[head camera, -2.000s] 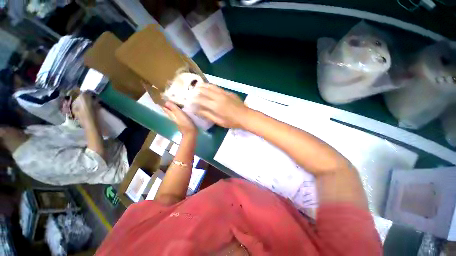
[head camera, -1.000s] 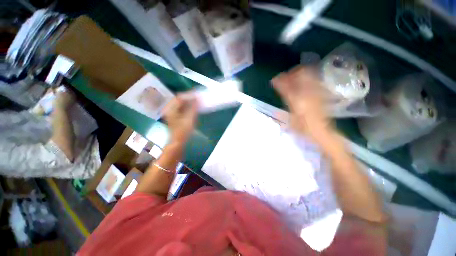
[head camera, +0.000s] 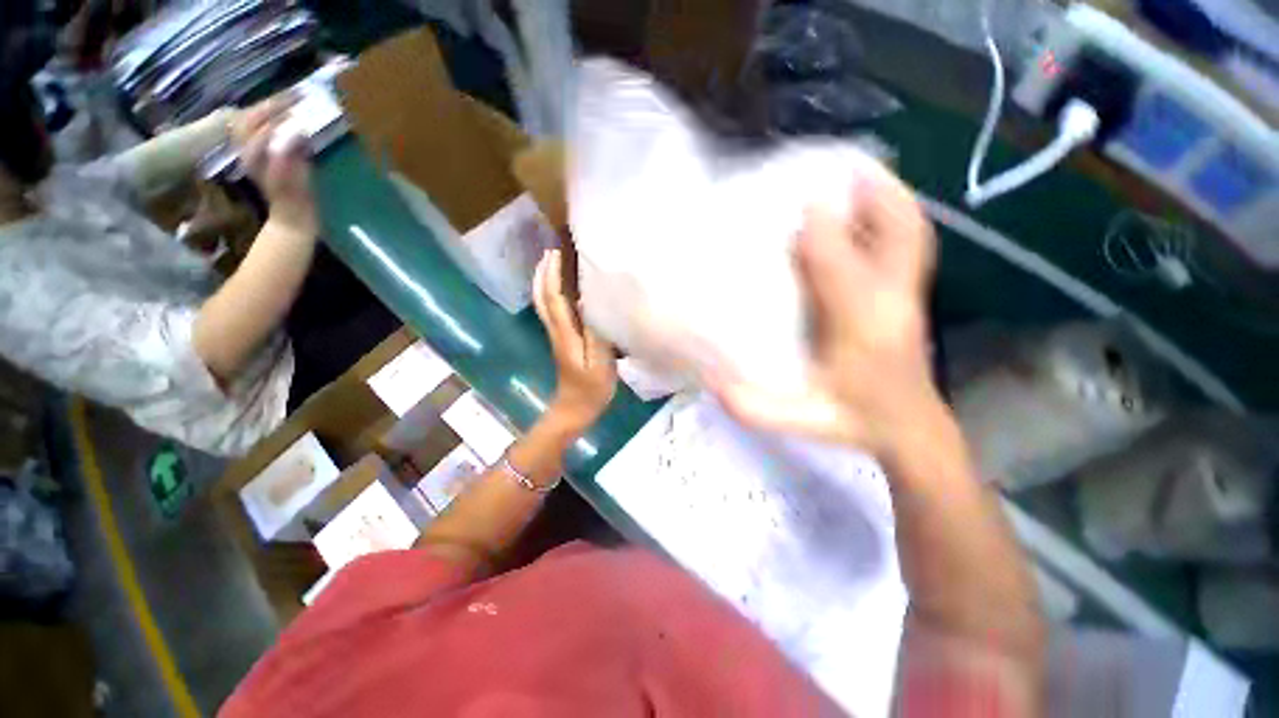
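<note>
My right hand (head camera: 870, 295) holds a blurred, whitish bagged unit (head camera: 701, 232) raised over the bench. The bag hides the unit's shape. My left hand (head camera: 575, 351) is below and left of the bag, fingers extended beside an open gift box. Whether it touches the box or bag is unclear. The gift box (head camera: 508, 250) has a white printed side and raised brown flaps (head camera: 421, 119). The leaflet stack (head camera: 765, 540) lies flat in front of me.
More bagged units (head camera: 1073, 393) lie at the right. A power strip (head camera: 1171, 126) with a white plug is at upper right. A master carton (head camera: 274, 561) with white boxes is at lower left. A co-worker's hand (head camera: 281, 154) holds something white at upper left.
My right hand has lifted a bagged unit from the right and moved it left. The white piece in my left hand no longer shows there. The view has shifted.
</note>
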